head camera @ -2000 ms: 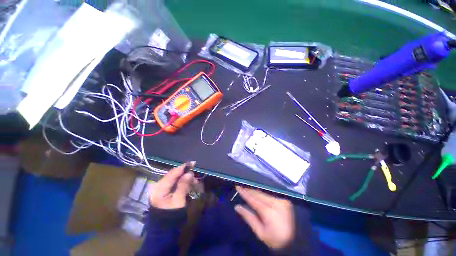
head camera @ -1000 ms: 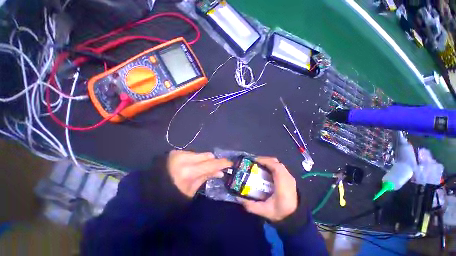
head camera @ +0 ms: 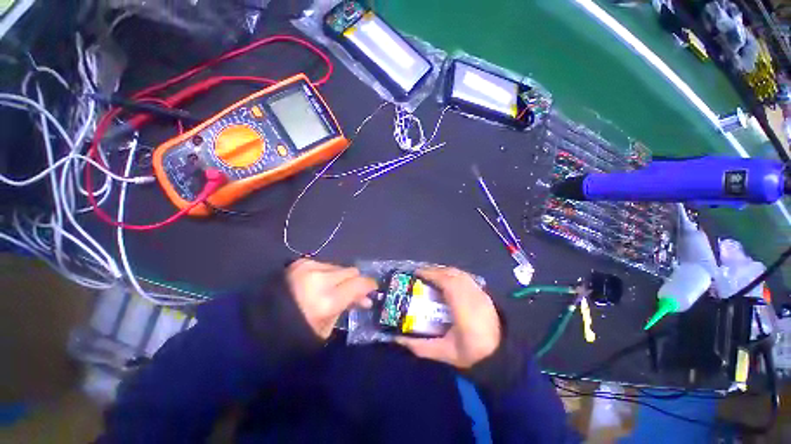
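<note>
A device unit with a green circuit board and a silver-white battery with yellow tape lies over a clear plastic bag at the bench's front edge. My right hand grips the battery end from the right, thumb and fingers on both sides. My left hand is at the circuit board end, its fingertips pinched together beside the board. Whether they hold a small part is too blurred to tell.
An orange multimeter with red leads and white cables are left. Two more units lie behind. Tweezers, green-handled cutters, a parts tray, a purple-blue tool and a green-nozzled bottle are right.
Two seconds ago both hands were apart in front of the bench edge; now they are at the unit, which has been turned and drawn nearer. Over the last second they have barely moved.
</note>
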